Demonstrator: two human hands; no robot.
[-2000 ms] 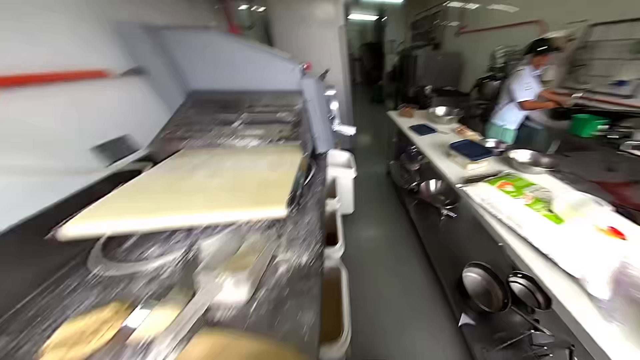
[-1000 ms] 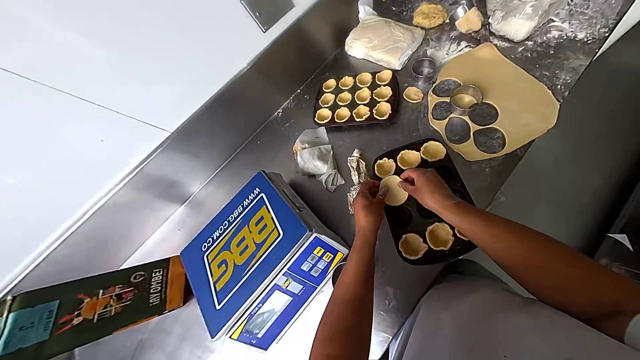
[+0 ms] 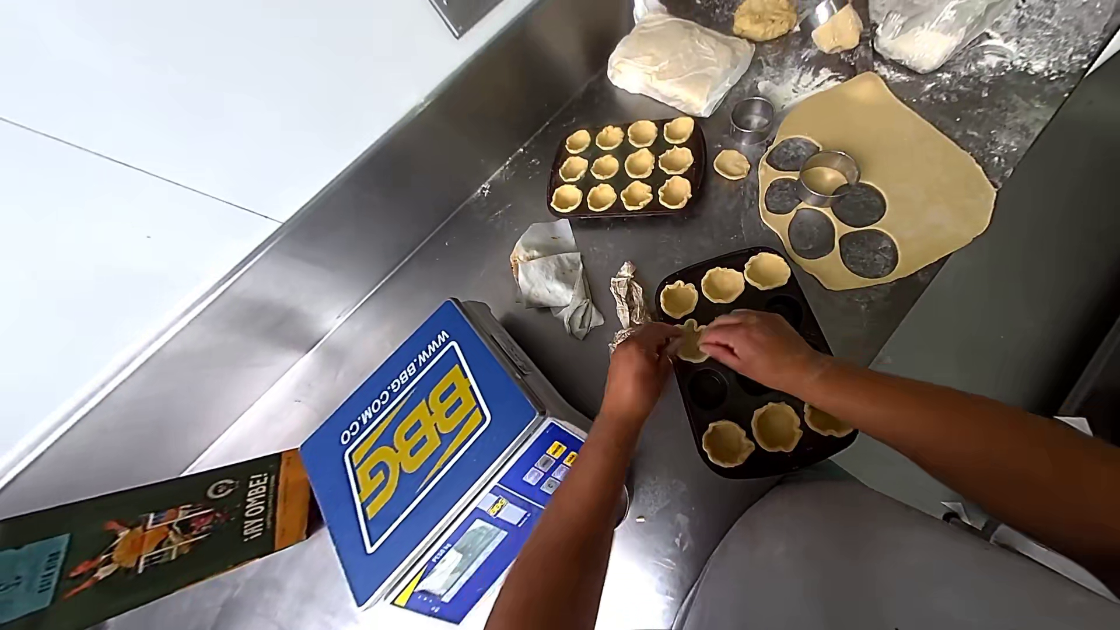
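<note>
Both hands work at one cup of the near dark muffin tin (image 3: pixel 752 394). My left hand (image 3: pixel 643 359) pinches the left edge of a round of dough (image 3: pixel 691 341) that sits in that cup. On its right edge are the fingers of my right hand (image 3: pixel 757 346). Dough shells line several other cups of this tin, at its top and bottom rows; some cups are bare. Beyond it lies a sheet of rolled dough (image 3: pixel 936 192) with round holes cut out and a metal ring cutter (image 3: pixel 828 178) on it.
A second muffin tin (image 3: pixel 620 212) full of dough shells stands farther back, near a loose dough disc (image 3: pixel 731 164), another ring cutter (image 3: pixel 752 120) and bagged dough (image 3: pixel 678 61). Crumpled paper (image 3: pixel 551 273) lies left of the near tin. A blue-topped scale (image 3: pixel 420 446) and a printed box (image 3: pixel 166 542) are at lower left.
The view has swung from a room with a dough sheeter to this counter. Since one second ago, the flat dough round held over the tin has gone down into a cup, its edge now uneven.
</note>
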